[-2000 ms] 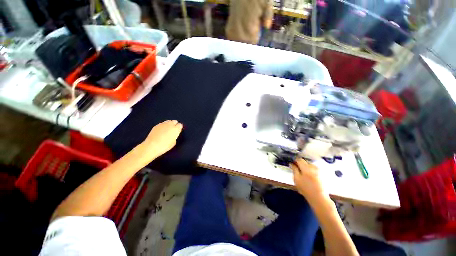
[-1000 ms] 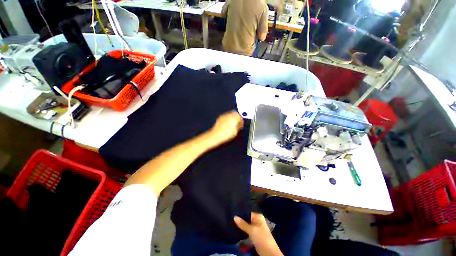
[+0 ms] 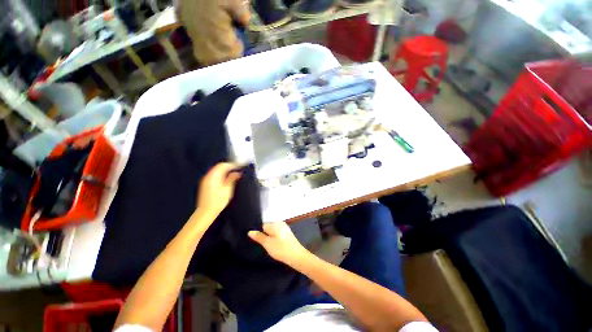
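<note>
My left hand (image 3: 217, 188) grips the upper edge of a black garment panel (image 3: 243, 211) just left of the machine. My right hand (image 3: 279, 241) holds the same panel's edge lower down, near the table's front edge. The panel hangs over my lap. A stack of black cut panels (image 3: 159, 168) lies on the table to the left, partly under my left arm. The overlock machine (image 3: 324, 117), blurred, stands right of the panel. The cloth does not reach its needle area.
A green-handled tool (image 3: 402, 141) and a small black disc (image 3: 376, 164) lie right of the machine. An orange-red basket (image 3: 91, 178) is at left. Dark cloth (image 3: 513, 259) lies over a cardboard box (image 3: 448, 292) at lower right. A red crate (image 3: 519, 130) and red stool (image 3: 422, 55) stand beyond.
The view has turned right, bringing the dark cloth pile into sight. Both hands now hold the panel closer together; my right hand has come up from my lap towards the table edge.
</note>
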